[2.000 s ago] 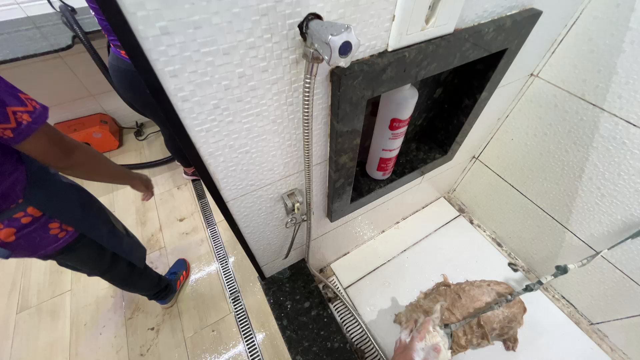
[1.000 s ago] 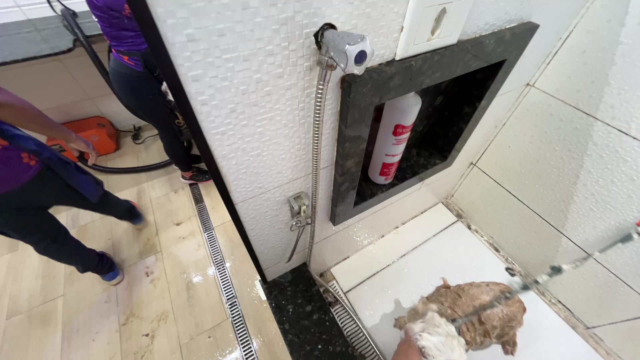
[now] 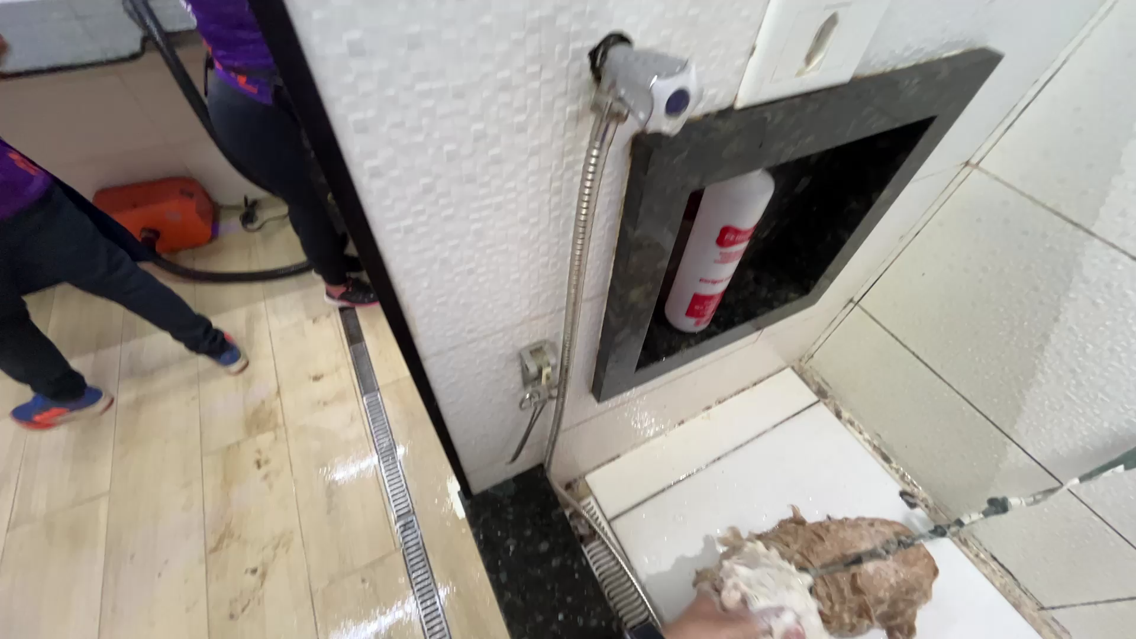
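Observation:
A wet, brown-furred animal, apparently a small dog [image 3: 874, 572], is on the white tiled surface at the lower right. Whitish, lathered-looking fur or foam [image 3: 768, 586] covers its near end. What looks like my left hand [image 3: 714, 619] reaches in from the bottom edge and touches this pale part; its fingers are mostly hidden. A dark band shows at the wrist. A thin, wet tether [image 3: 945, 530] runs from the animal up to the right edge. My right hand is out of view.
A white bottle with red labels [image 3: 721, 253] stands in a dark stone niche [image 3: 621, 311]. Left of it, a metal hose [image 3: 581, 222] hangs from a tap [image 3: 652, 84]. Beyond the dark panel edge, two people stand near an orange machine [image 3: 164, 213] and a floor drain [image 3: 390, 470].
The person at far left has stepped, and their outstretched arm is no longer seen. My left hand stays at the animal's pale end. The view has shifted slightly.

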